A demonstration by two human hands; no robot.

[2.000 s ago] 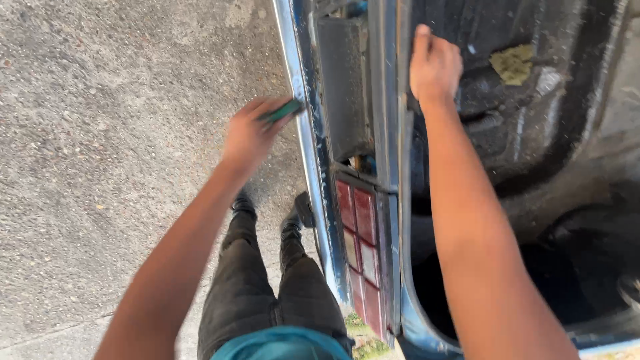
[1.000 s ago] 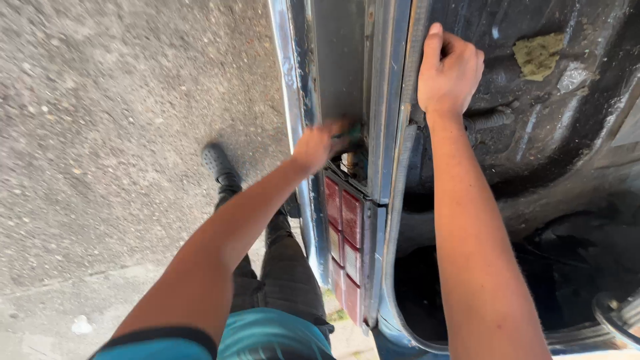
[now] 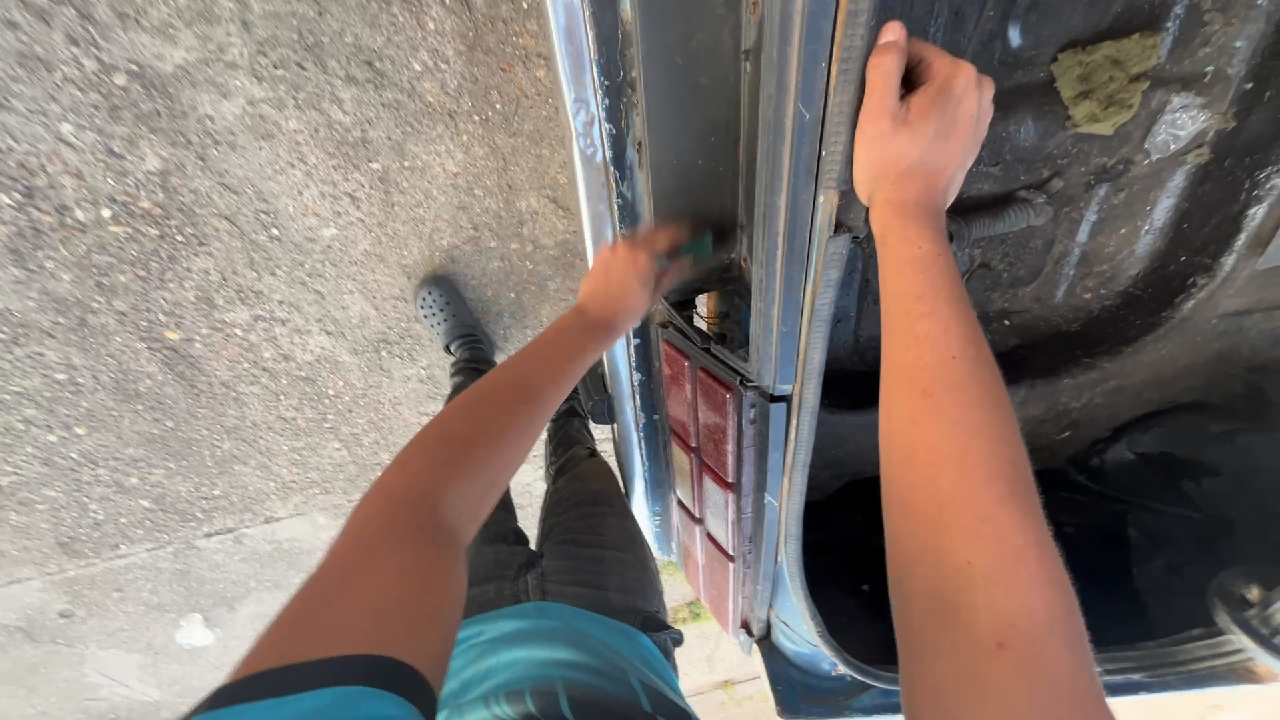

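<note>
My left hand [image 3: 625,275], blurred, grips a small dark green object [image 3: 697,245] against the dark rear panel [image 3: 695,120] of a blue car, just above the red tail light [image 3: 703,430]. What the object is cannot be told. My right hand [image 3: 925,125] rests on the rubber seal [image 3: 846,110] at the edge of the open trunk, its thumb raised and its fingers bent over toward the inside. Nothing shows in it, though the underside of its fingers is hidden.
The chrome bumper [image 3: 585,120] runs beside the panel. Inside the trunk lie a yellowish piece of sponge-like material [image 3: 1105,82], crumpled clear plastic [image 3: 1180,125] and a corrugated hose [image 3: 1005,215]. My foot in a grey clog [image 3: 447,312] stands on rough concrete [image 3: 250,250].
My left hand has moved from over the bumper's edge onto the rear panel, with the green object in it. My right hand stays on the trunk's edge.
</note>
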